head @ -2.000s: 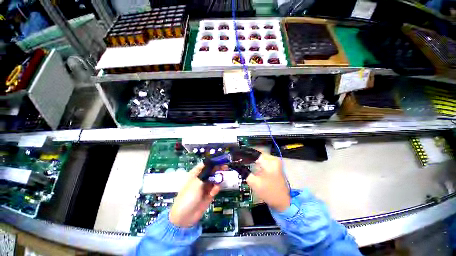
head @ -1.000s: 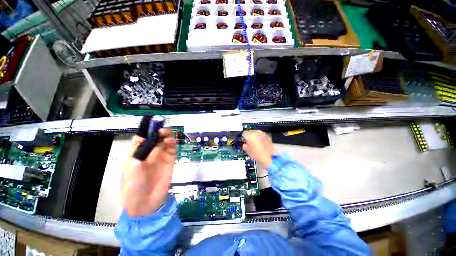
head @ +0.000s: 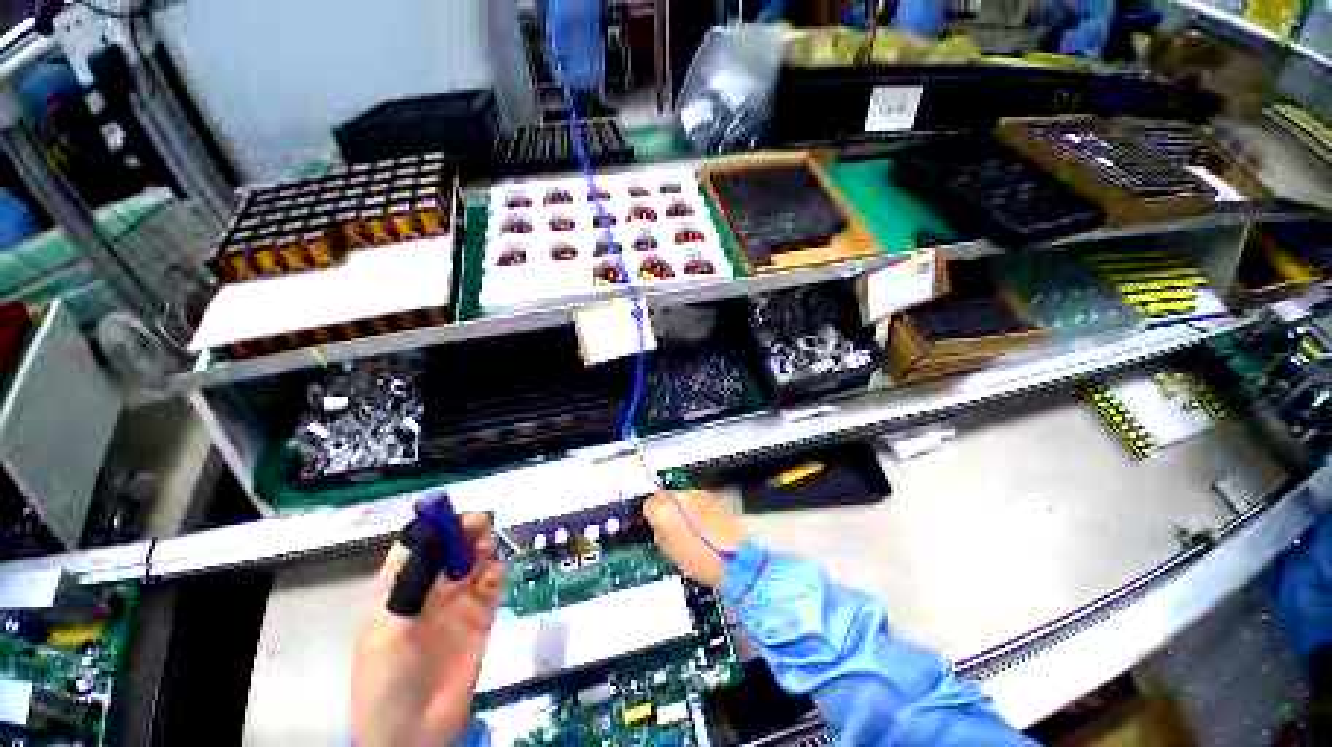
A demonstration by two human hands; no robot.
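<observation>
My left hand is raised at the left edge of the green circuit board. Its black-covered fingers hold a purple-blue cylinder, likely a capacitor. My right hand is at the board's far right corner, fingers bent down; its fingertips are hidden, so I cannot tell if it holds a part. A long white heat sink bar crosses the board. Small pale round tops stand in a row near the far edge.
Behind the rail are bins of silver-grey parts, a white tray of copper rings and orange-black blocks. A black tray lies right of my right hand. Another board is at left. A blue cord hangs in front.
Since two seconds ago my hands have separated: the left moved left with the cylinder, the right to the board's far corner. The camera view has since tilted up and turned, showing more background.
</observation>
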